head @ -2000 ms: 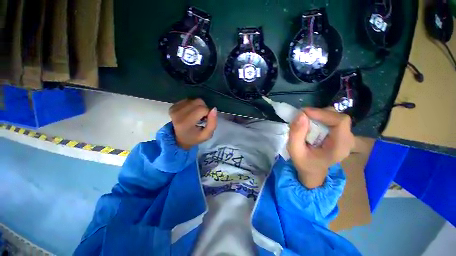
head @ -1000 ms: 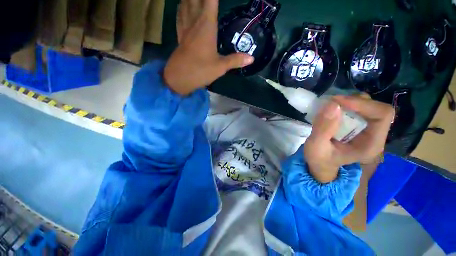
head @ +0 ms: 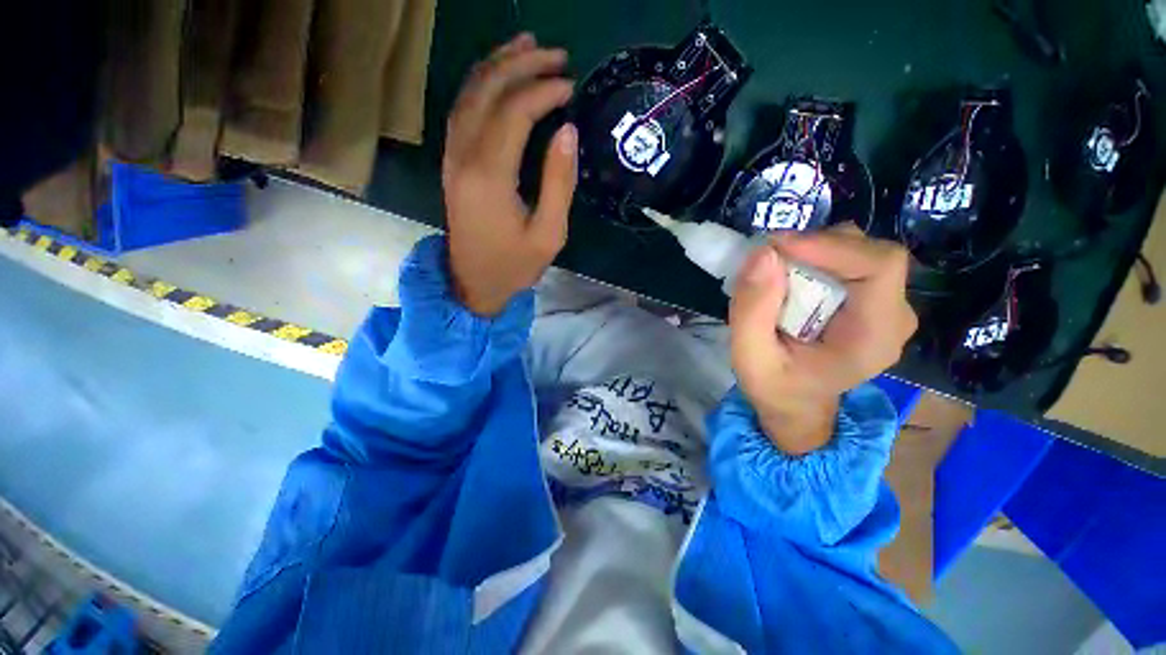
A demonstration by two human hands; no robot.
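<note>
My right hand [head: 825,333] holds a white glue bottle [head: 809,305], its thin nozzle pointing up-left. The nozzle tip is at the lower rim of the leftmost earcup housing [head: 691,141]; touching or not, I cannot tell. That black round housing lies open side up, with a silver-white speaker driver [head: 641,143] and red wires running to its rectangular arm. My left hand [head: 509,192] is at the housing's left edge, fingers curved and thumb apart, holding nothing visible. A second housing [head: 838,192] lies right of it, partly behind my right hand.
More earcup housings [head: 962,234] lie to the right on the green mat [head: 882,39]. Microphone boom tips [head: 1107,353] reach the tan cardboard at the right edge. Cardboard dividers [head: 288,90] stand at upper left. Blue bins [head: 173,207] sit below the bench edge on both sides.
The view has shifted, so the housings appear further right than two seconds ago. My left hand has opened from a curled pose and moved beside the leftmost housing. The bottle nozzle is now at that housing's rim.
</note>
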